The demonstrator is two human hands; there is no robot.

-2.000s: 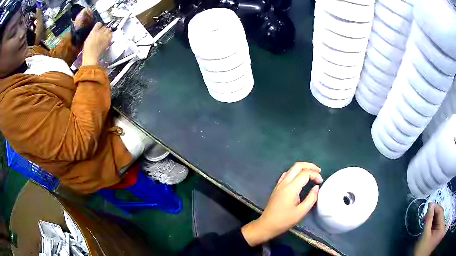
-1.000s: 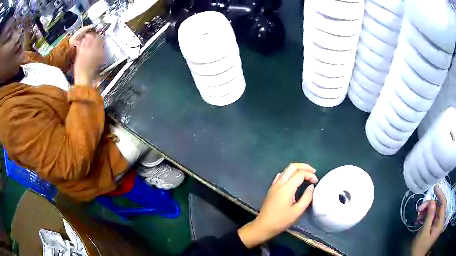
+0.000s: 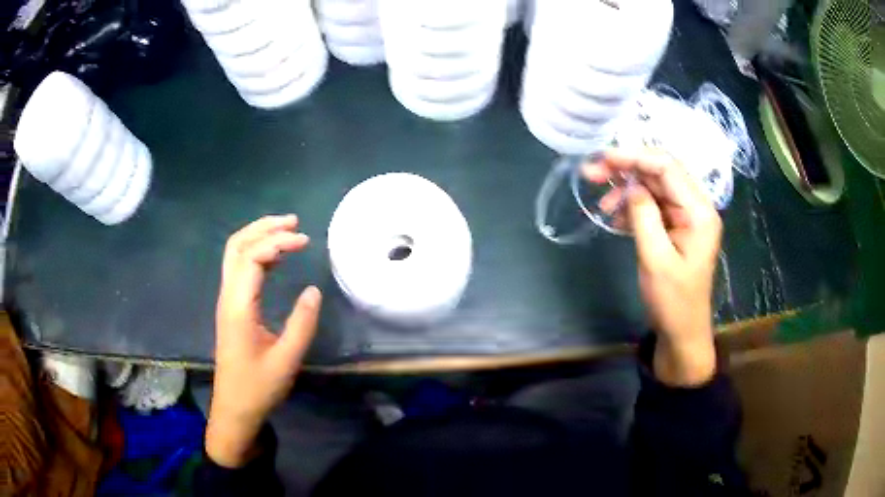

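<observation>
A round white part (image 3: 427, 209) with a small dark centre hole lies on the dark bench in front of me. My left hand (image 3: 260, 320) is just left of it, fingers apart, holding nothing. My right hand (image 3: 670, 243) is to the right of it, fingertips closed on a thin translucent ring (image 3: 582, 199). Loops hang left from the fingers; whether it is one ring or more is unclear. A tangled pile of thin white rings (image 3: 718, 146) lies behind my right hand.
Tall ribbed white stacks (image 3: 442, 58) stand along the back. A shorter stack (image 3: 82, 146) is at left. Black glossy bags (image 3: 87, 39) lie upper left. A green fan (image 3: 854, 78) and dark phone (image 3: 796, 126) are at right. A cardboard box (image 3: 796, 417) is lower right. An orange-brown sleeve shows lower left.
The view has swung right. My left hand has come away from the round white part. My right hand has moved from the pile toward the part, with a thin ring in its fingers.
</observation>
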